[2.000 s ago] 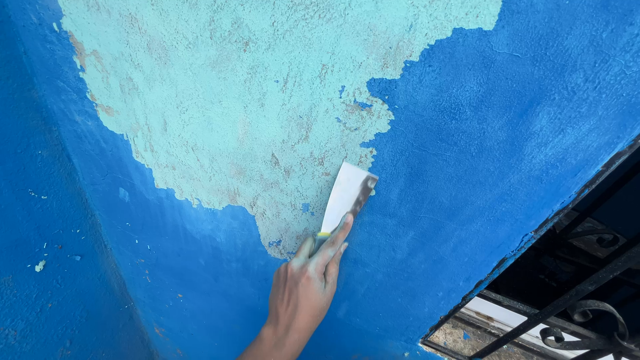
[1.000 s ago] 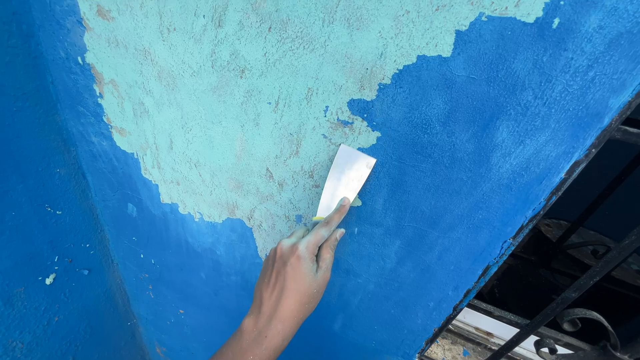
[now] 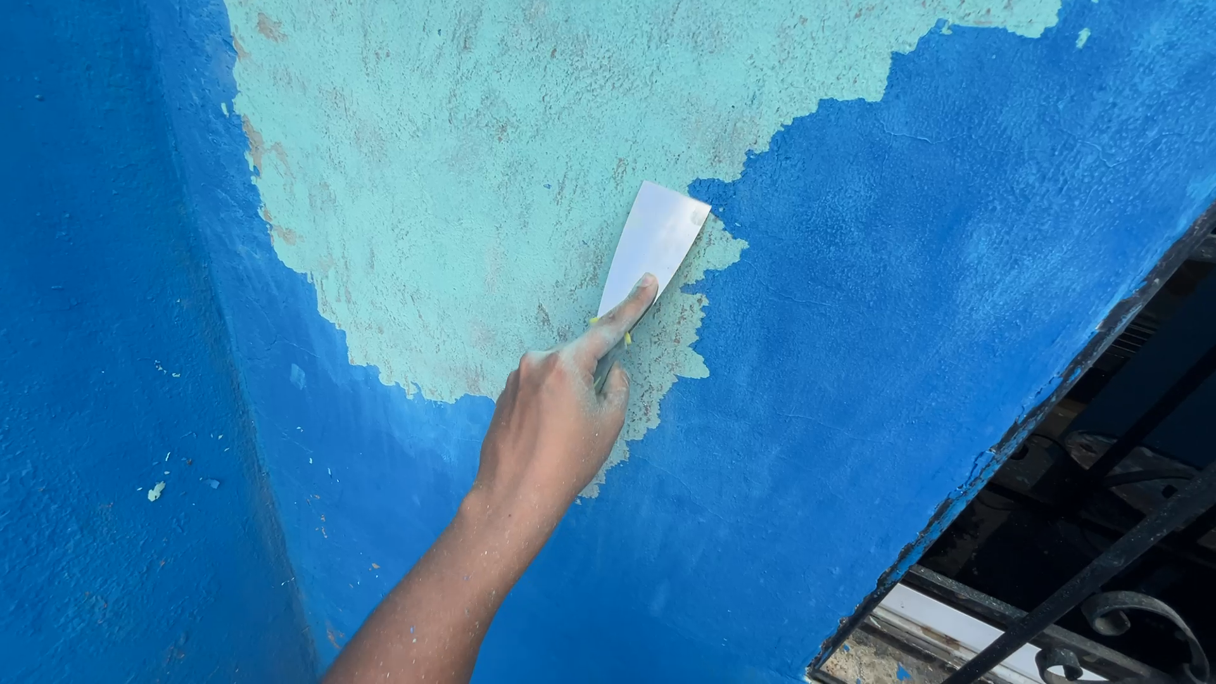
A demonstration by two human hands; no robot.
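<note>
My left hand (image 3: 556, 418) holds a putty knife with a broad metal blade (image 3: 655, 237), its index finger stretched along the blade and its thumb on the right side. The handle is mostly hidden in the hand. The blade points up and slightly right, lying over a patch of pale turquoise paint (image 3: 456, 190), with its top right corner by the ragged edge of the blue paint (image 3: 836, 313). Grey-green dust coats the index finger and thumb. My right hand is out of view.
A blue wall corner (image 3: 223, 332) runs down the left side, with small paint flakes (image 3: 157, 491) on the adjoining face. At lower right is an opening with a chipped dark edge (image 3: 997, 456) and a black scrolled metal grille (image 3: 1092, 579).
Below and right of the blade, turquoise now shows where blue paint was one second ago. The putty knife is still in my left hand.
</note>
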